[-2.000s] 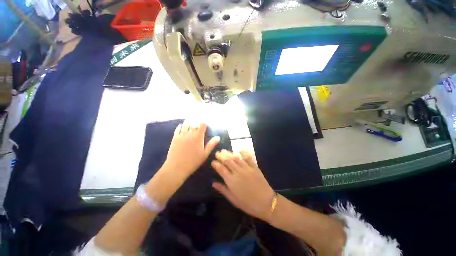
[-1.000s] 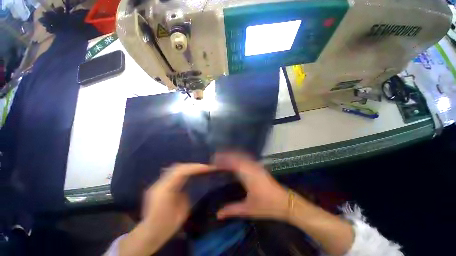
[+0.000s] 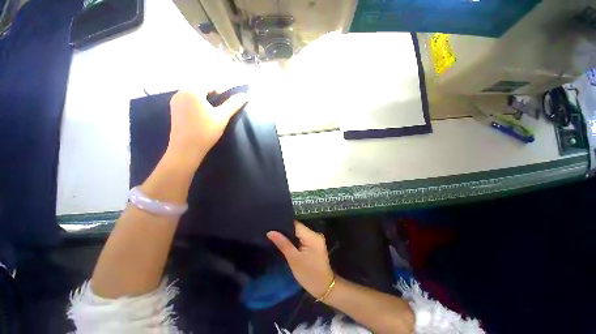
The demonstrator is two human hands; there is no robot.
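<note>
A dark navy cloth panel lies on the white table left of centre, its near part over the front edge. My left hand grips the panel's upper part, just left of the bright glare at the needle. My right hand pinches the panel's near right corner in front of the table edge. The presser foot and needle area is washed out by glare, so the needle's contact with the cloth cannot be told.
A white piece with a dark border lies right of the needle. The machine's green panel is above it. A green-and-blue tool and a black looped item lie far right. A phone is upper left; dark cloth hangs left.
The dark cloth that covered the right of the needle is gone from there, showing the white piece. My left hand moved up to the panel near the needle; my right hand moved to its near corner.
</note>
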